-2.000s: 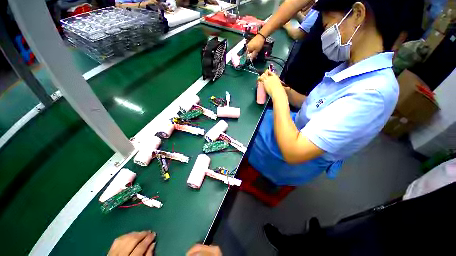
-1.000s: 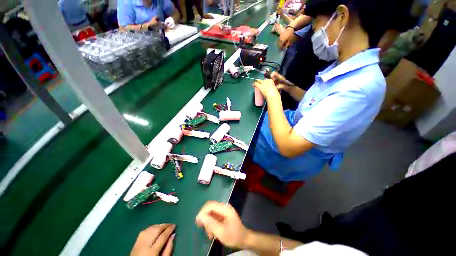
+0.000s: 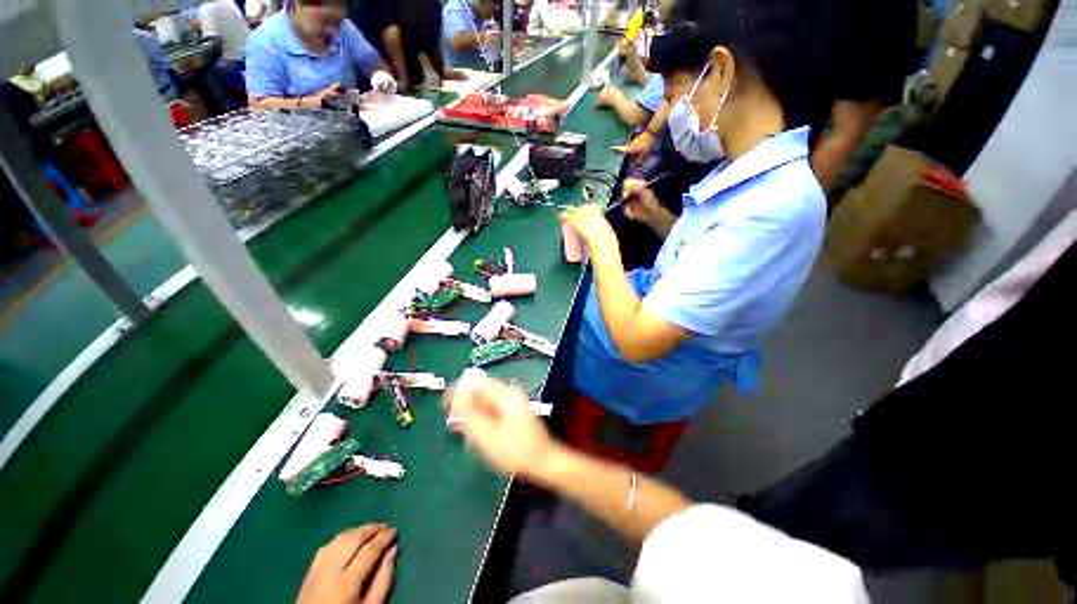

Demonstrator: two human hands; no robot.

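Several half-built pink hair dryers lie on the green bench. The nearest hair dryer (image 3: pixel 313 448) is at the left, with its green circuit board (image 3: pixel 321 467) hanging out beside the handle. My right hand (image 3: pixel 494 421) is over another pink hair dryer (image 3: pixel 471 378). It covers most of that one, and the handle end shows to its right. The hand is blurred, so I cannot tell whether its fingers grip it. My left hand (image 3: pixel 352 566) rests on the bench at the bottom edge, partly cut off, fingers together and bent, with nothing seen in it.
A white metal post (image 3: pixel 224 236) rises at the bench's white rail (image 3: pixel 224 510). A black fan (image 3: pixel 472 189) and a black box (image 3: pixel 557 157) stand farther up. A masked worker in blue (image 3: pixel 732 248) sits at the right edge. Clear trays (image 3: pixel 278 159) are stacked beyond.
My right hand has moved forward from the bottom edge to the nearest right-hand hair dryer. My left hand stays low on the bench. The view has shifted, showing more workers at the far side.
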